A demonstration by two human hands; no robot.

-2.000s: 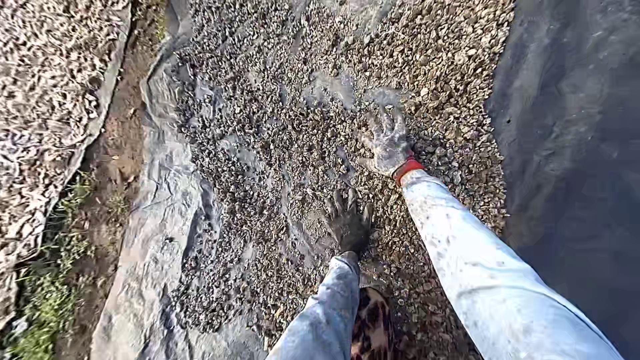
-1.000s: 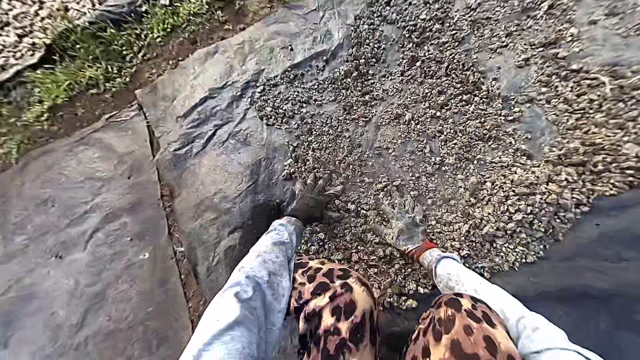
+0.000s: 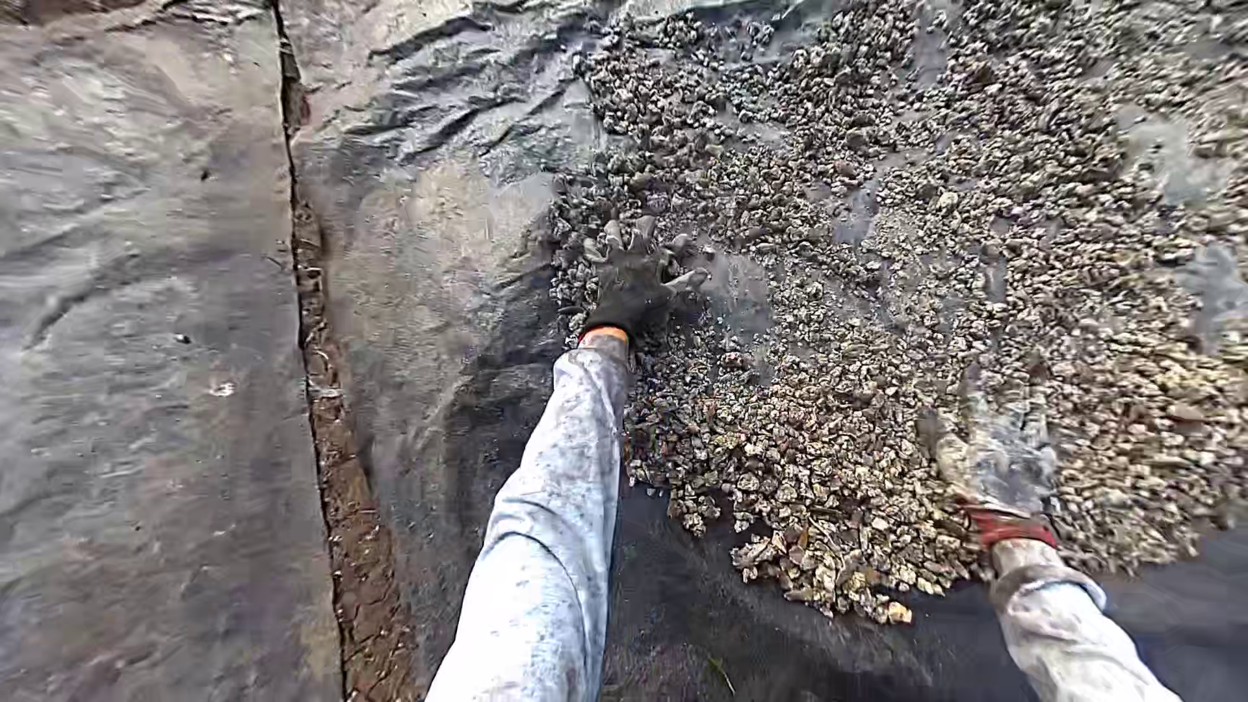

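A layer of small, rough, dried pieces (image 3: pixel 829 409), brown and tan, lies spread over a dark plastic sheet; their exact kind is unclear. My left hand (image 3: pixel 639 278), in a dirty dark glove with paler fingertips, rests with fingers spread on the left edge of the layer. My right hand (image 3: pixel 1004 453), in a pale, dirty glove with a red cuff, touches the pieces near their lower right edge. It is blurred, and its fingers are hard to make out.
The wrinkled plastic sheet (image 3: pixel 419 244) runs along the left of the layer. Beyond a narrow strip of brown soil (image 3: pixel 361 546) lies another grey sheet (image 3: pixel 146 390). Darker sheeting (image 3: pixel 702 604) borders the layer below.
The view has swung left and turned. My hands, near each other two seconds ago, are now farther apart, with the left at the layer's left edge. My knees have left the view.
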